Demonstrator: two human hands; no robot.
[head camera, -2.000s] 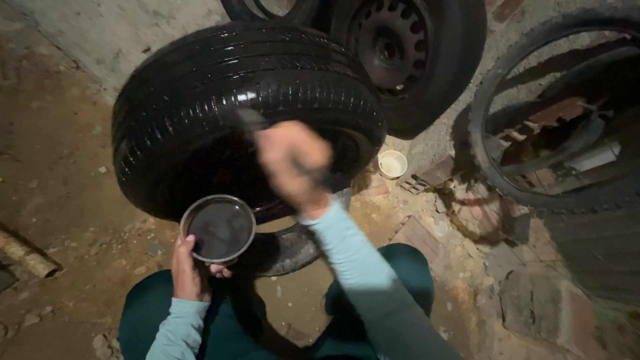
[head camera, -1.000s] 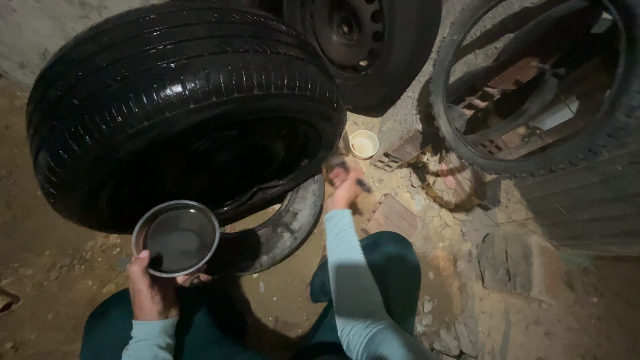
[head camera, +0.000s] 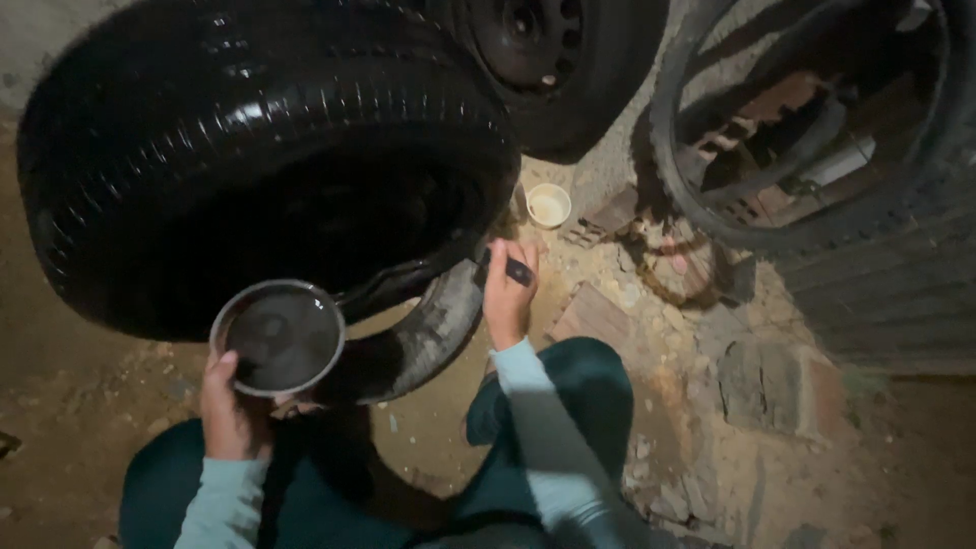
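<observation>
My left hand (head camera: 232, 408) grips a round bowl (head camera: 328, 366) of dark liquid by its near rim, in front of a big car tire (head camera: 252, 114). The tire's tread is black and shines wet; its inner side lies in deep shadow. At the tire's lower right edge, my right hand (head camera: 509, 290) is closed around a dark handle (head camera: 519, 272). The far end of that tool is hidden or too dark to make out. Beneath the big tire lies a grey, worn tire (head camera: 435, 328), partly covered by it and by the bowl.
Behind stands a tire on a steel wheel (head camera: 526, 30). A small white cup (head camera: 549, 205) sits on the dirt near the wall. Broken bricks (head camera: 591, 313) and rubble lie to the right. A thin tire (head camera: 671, 152) leans at the upper right, over corrugated sheeting (head camera: 877, 305).
My right hand has moved from in front of the big tire, where it was two seconds ago, to its lower right edge. The view has shifted closer to the tire.
</observation>
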